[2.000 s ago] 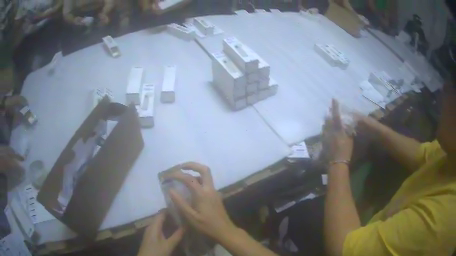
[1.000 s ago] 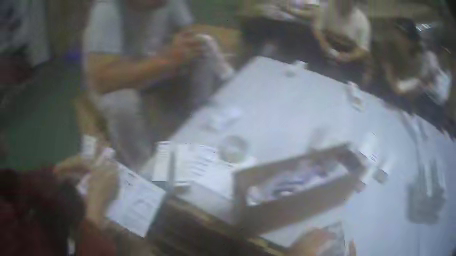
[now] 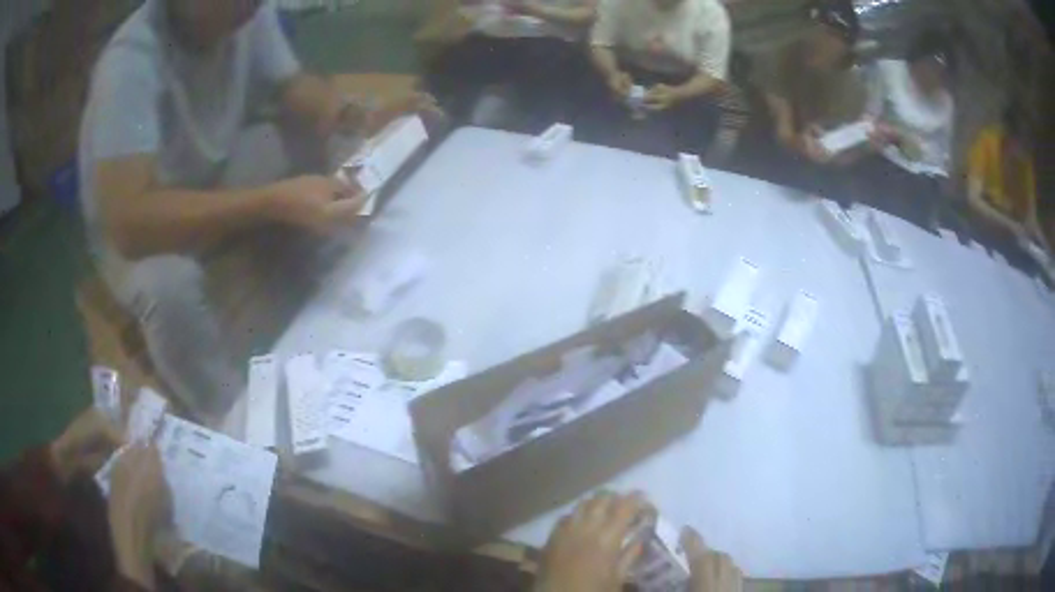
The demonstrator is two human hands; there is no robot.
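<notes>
My left hand (image 3: 596,541) is at the bottom centre, cut off by the lower edge. Its fingers curl around a small whitish item (image 3: 659,562) with dark marks, too blurred to name surely. My right hand (image 3: 708,564) is just right of it, mostly cut off, its fingers on the item's right side. A long brown open box (image 3: 602,445) stands on the white table just beyond my hands, with white papers or bags inside.
Left: tape roll (image 3: 414,347), label sheets (image 3: 361,399), upright white boxes (image 3: 264,399), and a neighbour's hands with a printed leaflet (image 3: 220,486). Right: loose white boxes (image 3: 794,328) and a box stack (image 3: 920,387). A person across the left corner holds a white box (image 3: 388,156).
The view has swung left, so the brown box now lies centrally and the stack far right. My hands still hold the small item. The person at upper left now holds a box lower over the table edge.
</notes>
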